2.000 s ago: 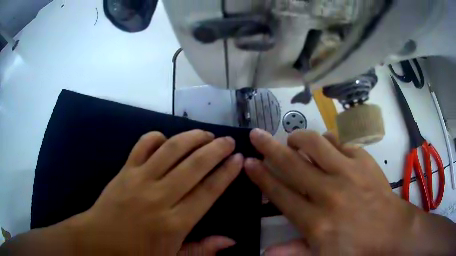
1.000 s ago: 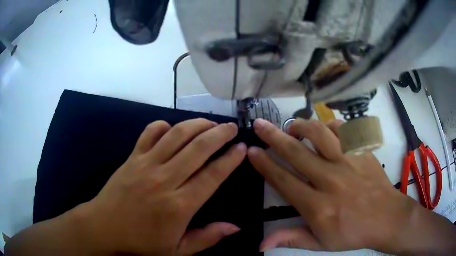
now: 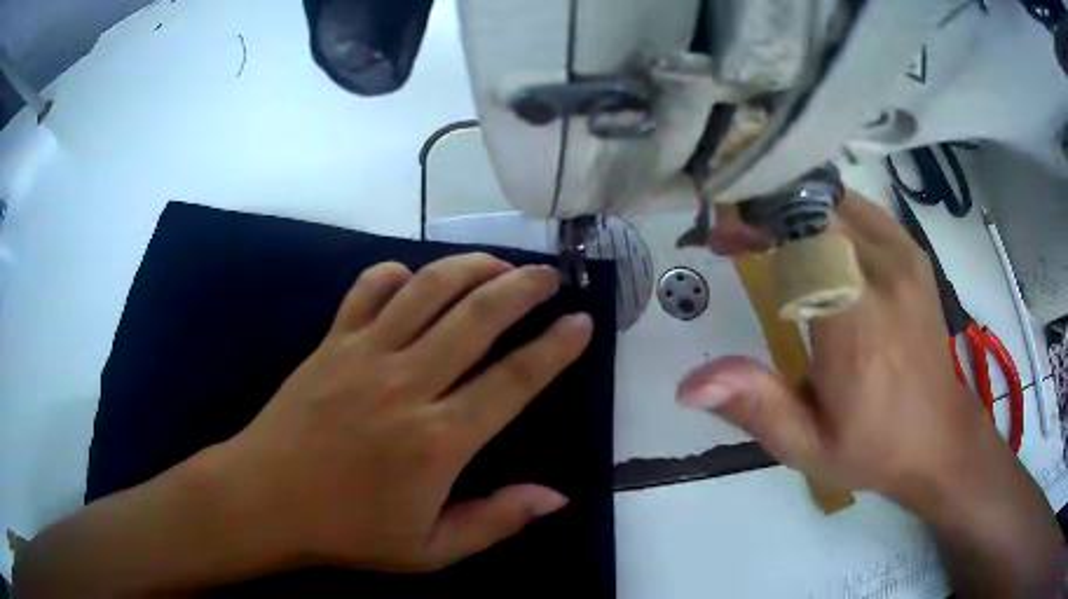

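A black garment panel lies flat on the machine bed, its top edge under the presser foot. My left hand lies flat on the panel, fingertips just left of and below the foot. My right hand is off the panel, at the right, thumb apart, its fingers partly hidden behind the cream knob. A tan-yellow template strip lies under or beside my right hand; whether the fingers hold it cannot be told.
The cream-white machine head hangs over the panel's top edge. Red-handled shears lie at the right, partly behind my right hand, with black snips beyond. A white rod lies beside the shears. A dark strip runs right from the panel.
My right hand has left the panel beside the foot and moved right, behind the knob. More of the template strip shows. My left hand stays on the panel.
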